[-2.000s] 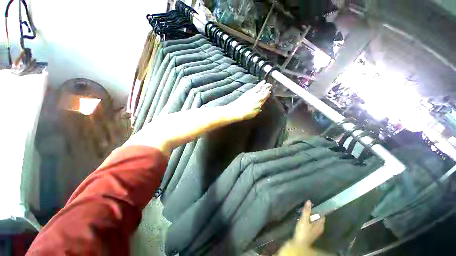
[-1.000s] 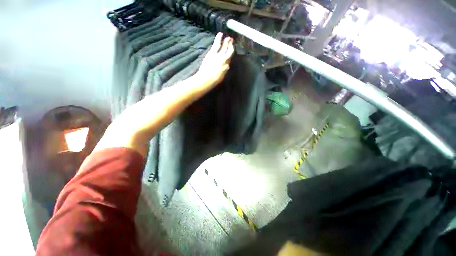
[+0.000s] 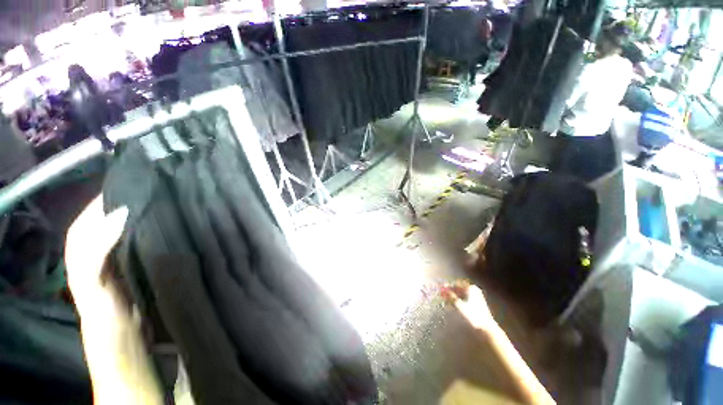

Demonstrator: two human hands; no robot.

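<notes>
Several dark grey suit jackets (image 3: 230,261) hang on a pale metal rail (image 3: 59,170) at the left. My left hand (image 3: 95,241) is at the shoulder of the nearest jacket, with the fingers bent against the cloth; whether it grips is unclear. My right hand (image 3: 468,300) is stretched out low at the centre right, over the floor and away from the jackets. It is small and blurred, and its fingertips look reddish; whether it holds anything is unclear.
A dark cloth-covered shape (image 3: 539,237) stands right of my right hand. Behind are racks of dark garments (image 3: 353,83) on metal legs and yellow-black floor tape (image 3: 432,210). A person in a white top (image 3: 594,91) stands at the back right, near white-and-blue tables (image 3: 682,269).
The view has swung right, to the rail's end and the aisle. My left hand has left the farther row of jackets and is now at the nearer group. My right hand has come back into view.
</notes>
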